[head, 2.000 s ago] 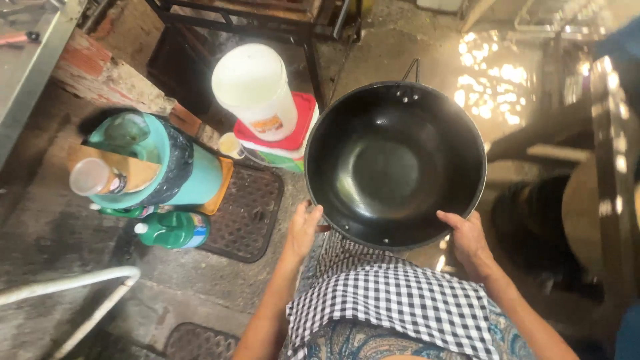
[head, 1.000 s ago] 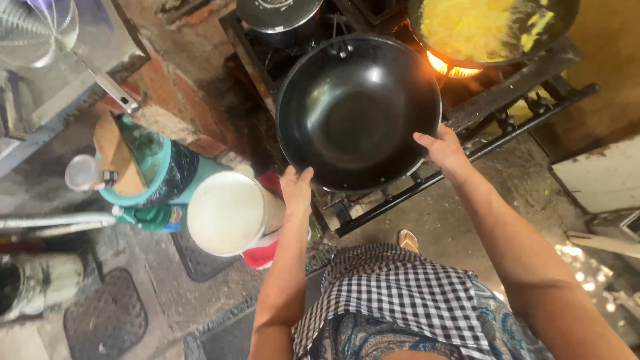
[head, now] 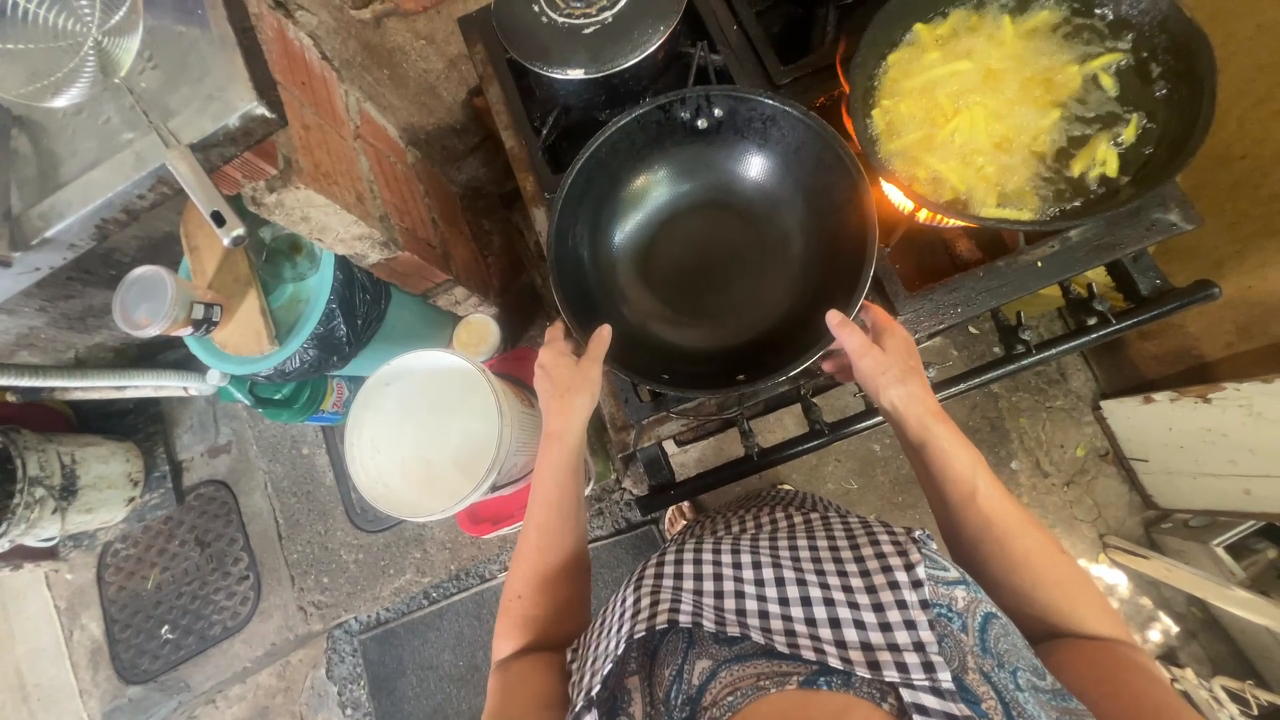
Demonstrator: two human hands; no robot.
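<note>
A large black wok with a textured inner wall is over the front left part of a gas stove. My left hand grips its lower left rim, thumb up, fingers partly hidden. At the lower right rim my right hand holds it with the thumb on top. Whether the wok rests on the burner is hidden. To its right, a second wok holds yellow strips of food in bubbling oil, above an orange flame. Behind my wok stands a lidded black pot.
The stove's black front rail runs before me. To the left are a white bucket, a turquoise bin with a black bag, and a green bottle. A metal skimmer juts over the edge of a metal counter.
The view has swung from the floor area to the stove. Both hands have brought the black wok from over the floor to above the stove, beside the wok of frying food.
</note>
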